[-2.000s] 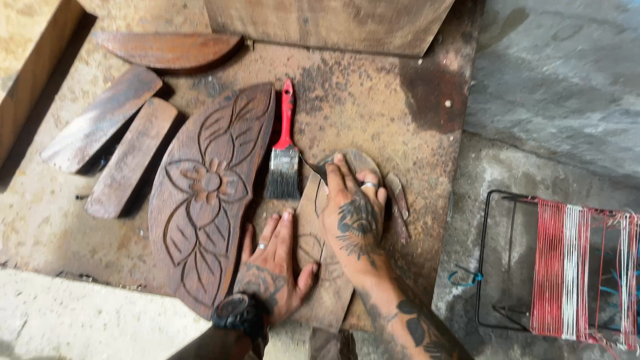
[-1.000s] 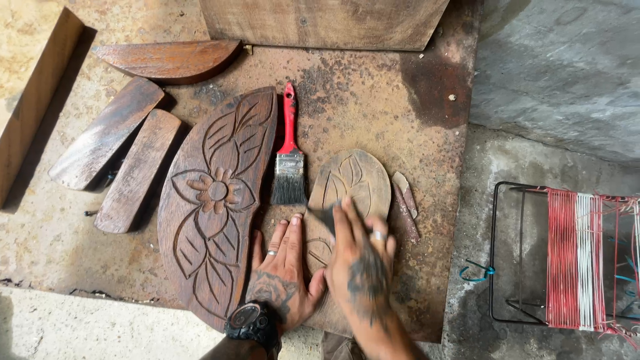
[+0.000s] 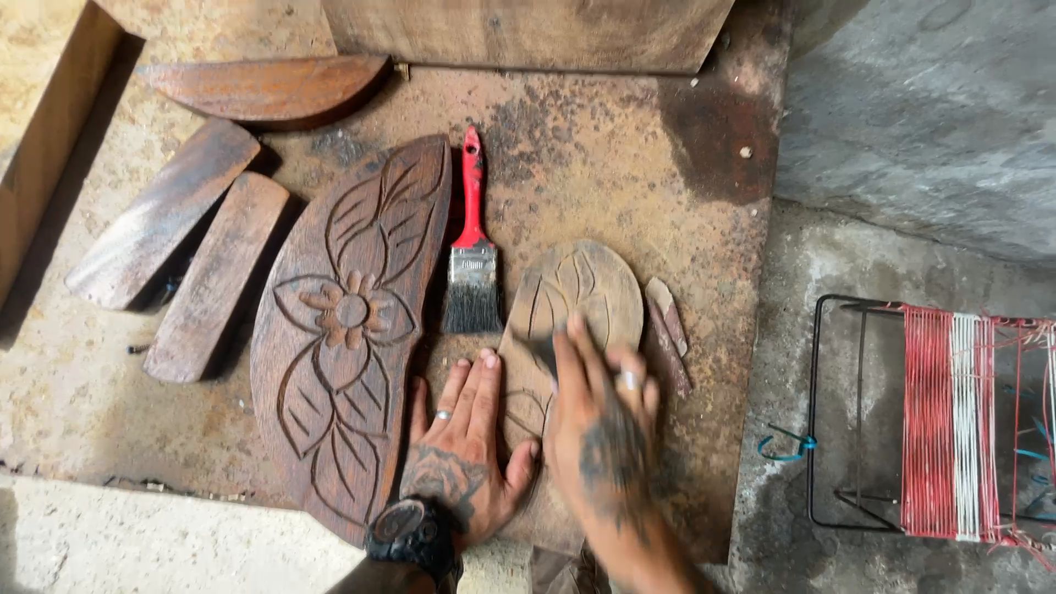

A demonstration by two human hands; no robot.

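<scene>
A pale carved wooden piece (image 3: 577,276) with a rounded top and leaf grooves lies flat on the worn worktable. Across its lower left edge my left hand (image 3: 466,450) is pressed down, fingers extended, thumb apart. My right hand (image 3: 606,421), slightly blurred, presses a dark thin sheet, apparently sandpaper (image 3: 540,351), onto the carved face with its fingertips; part of the sheet is hidden. Left of my left hand is a darker curved wooden panel (image 3: 351,330) with flower and leaf carving. Between the two carvings a paintbrush (image 3: 473,239) with a red handle lies bristles toward me.
Two rounded wooden slats (image 3: 219,280) and a curved wood block (image 3: 272,89) lie at left. A wooden board (image 3: 528,33) is at the back. Folded worn sandpaper (image 3: 668,338) lies right of the carving. Beyond the table edge stands a metal frame wound with red and white cord (image 3: 949,421).
My right hand has moved down from the rounded top of the pale piece, where it was two seconds ago, and rubs over its face. My left hand stays at the piece's left edge.
</scene>
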